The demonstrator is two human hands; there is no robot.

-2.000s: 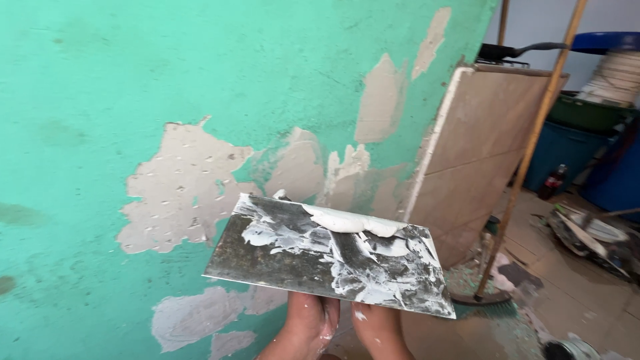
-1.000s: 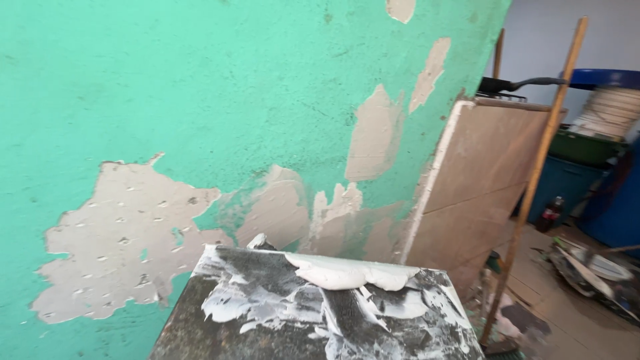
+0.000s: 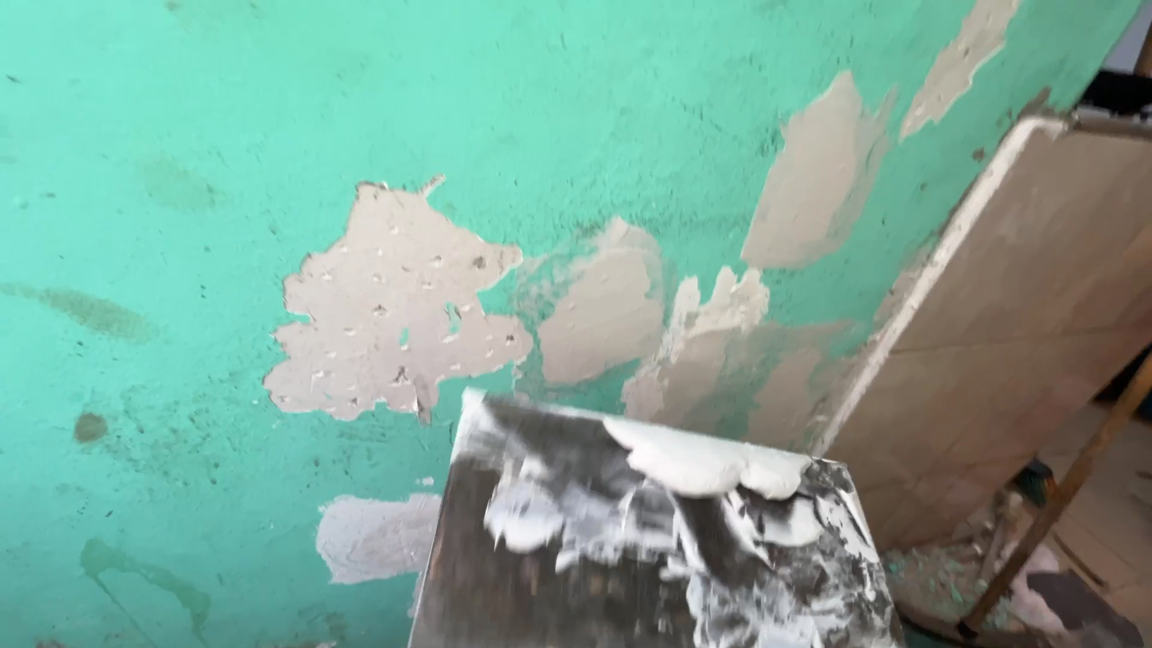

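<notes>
A flat rectangular plate (image 3: 558, 576), dark and smeared with white paste, juts up from the bottom edge of the view. A thick ridge of white filler (image 3: 693, 459) lies along its far edge. Behind it stands a green painted wall (image 3: 225, 108) with a large bare patch (image 3: 387, 306) that is pitted and ragged-edged. Smoother filled patches (image 3: 598, 315) lie to the right of that one, and a pale patch (image 3: 378, 535) shows low, left of the plate. Neither of my hands is in view; what holds the plate is hidden below the frame.
At the right a tiled panel (image 3: 1017, 333) with a white edge meets the wall. A wooden pole (image 3: 1062, 490) leans in front of it. Paint chips and debris (image 3: 945, 571) lie on the floor near the pole's foot.
Two seconds ago both hands showed beneath the plate; they have dropped out of view. The plate now reaches past the bottom edge. The view has shifted.
</notes>
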